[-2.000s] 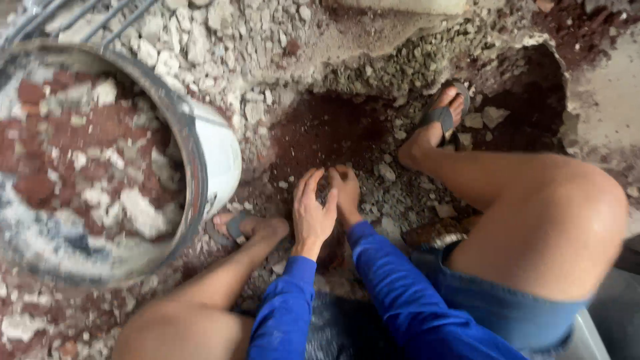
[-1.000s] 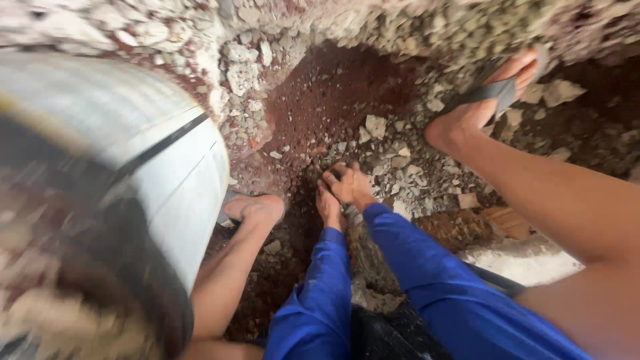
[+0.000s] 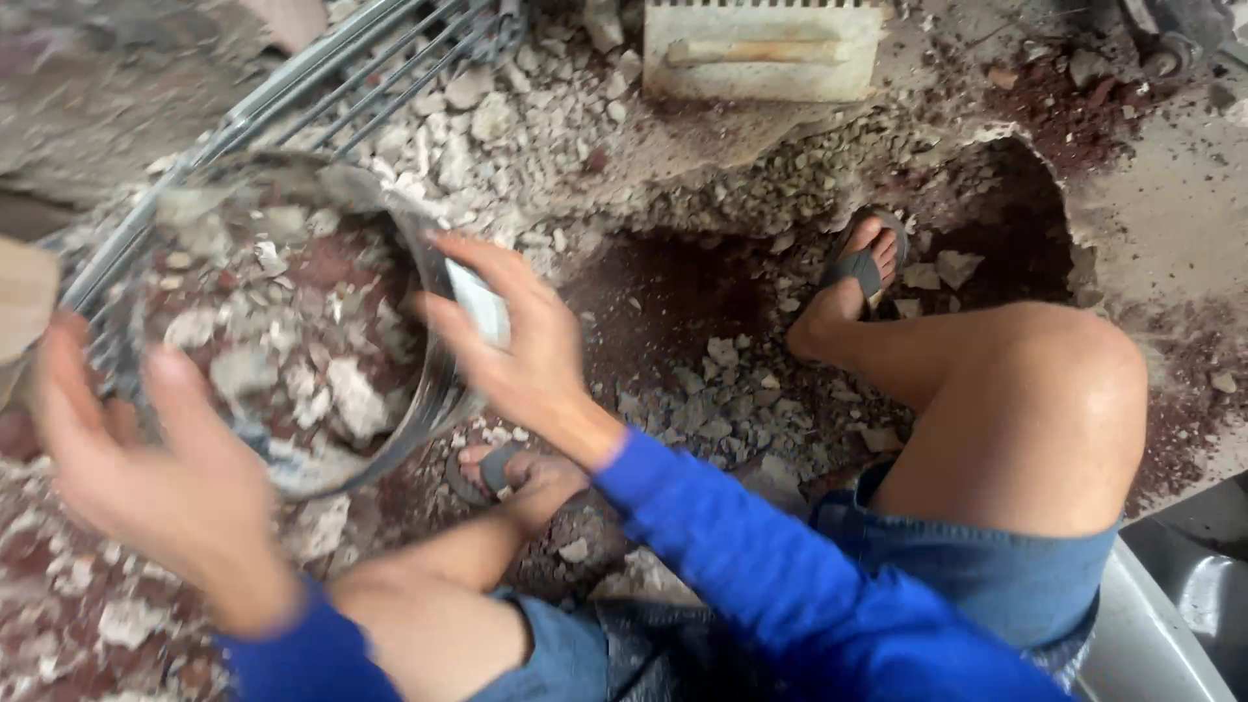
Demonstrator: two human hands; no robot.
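A round bucket (image 3: 429,390) filled with broken concrete chunks (image 3: 356,400) and reddish soil stands at the left. My right hand (image 3: 517,341) is at the bucket's right rim, its fingers spread; the blur hides whether it grips the rim. Blurred by motion, my left hand (image 3: 166,468) is at the bucket's lower left side with thumb and fingers apart, and nothing shows between them. Below the right hand, my left foot (image 3: 526,473) in a flip-flop rests beside the bucket. Loose gravel and stones (image 3: 712,400) lie between my feet.
A notched trowel (image 3: 760,54) lies on the slab at the top. Metal bars (image 3: 322,88) run behind the bucket over rubble. My right foot (image 3: 863,268) stands by a dug hollow (image 3: 1014,224) with a broken edge (image 3: 1072,234). A light-coloured seat or container edge (image 3: 1150,624) shows at lower right.
Both hands have moved left from the ground between my feet to the bucket. One second ago they were together at the loose gravel. The view has shifted largely.
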